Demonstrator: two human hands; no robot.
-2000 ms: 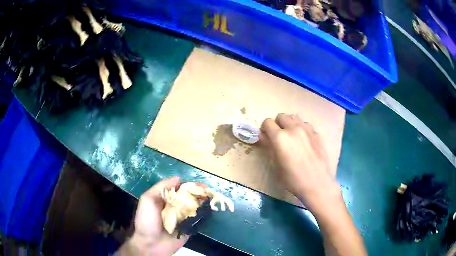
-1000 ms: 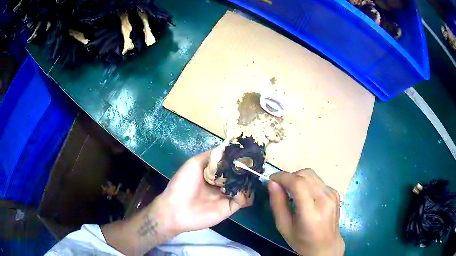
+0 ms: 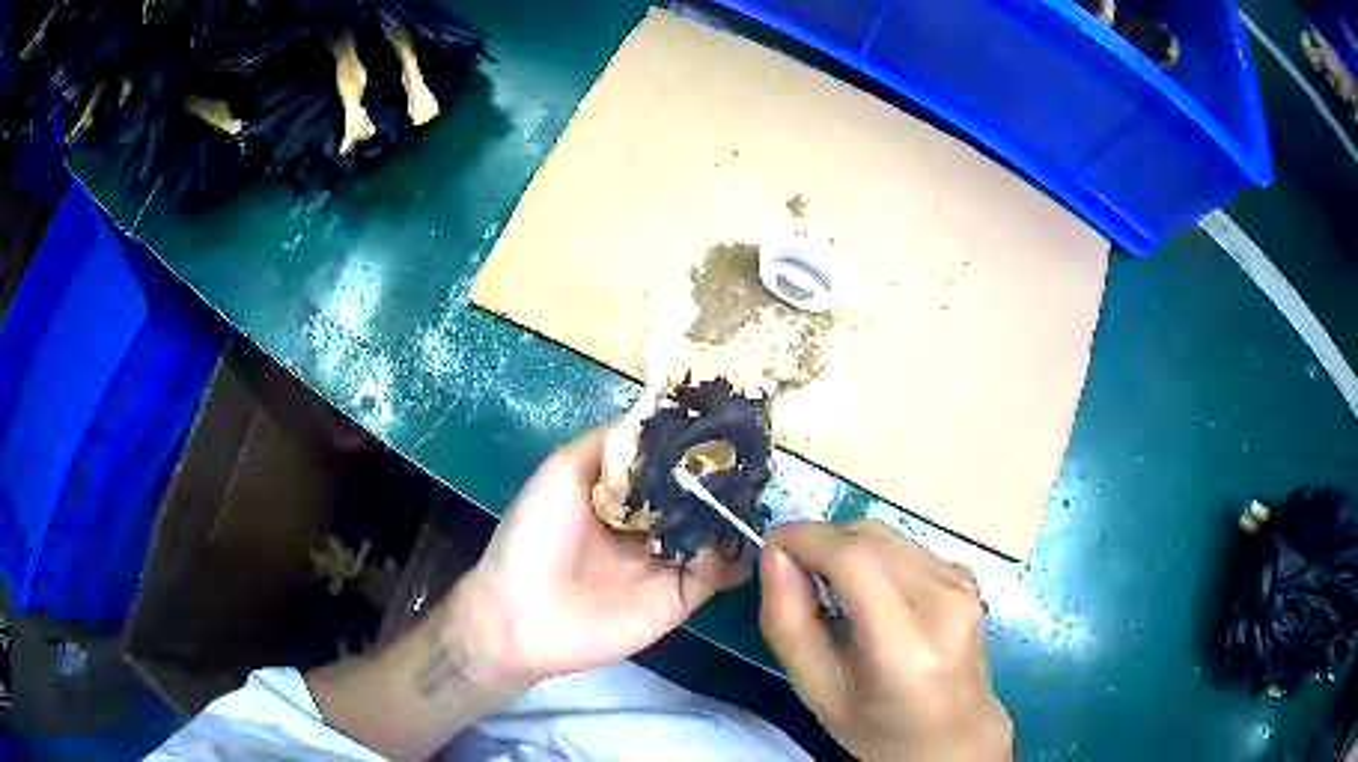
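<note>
My left hand (image 3: 574,573) holds a beige torso part (image 3: 618,484), its hollow opening ringed by ragged black edges (image 3: 670,514) and turned up towards me. My right hand (image 3: 879,640) pinches a thin pale glue applicator (image 3: 722,509). Its white tip is at the inner rim of the opening, which shows beige inside. A round whitish glue dish (image 3: 800,277) stands on the cardboard sheet (image 3: 953,313), with a brown wet stain beside it. Beige fingers of the torso part point towards the sheet.
A pile of black parts with beige legs (image 3: 353,97) lies at the upper left. A blue crate (image 3: 983,90) stands behind the cardboard. A black part (image 3: 1293,596) lies at the right. An open carton (image 3: 246,499) and blue plastic (image 3: 104,402) are below the table's left edge.
My right hand has come from the dish to the torso part with the applicator. My left hand has raised the part and turned its opening up. Since a second ago the tip has shifted slightly along the rim.
</note>
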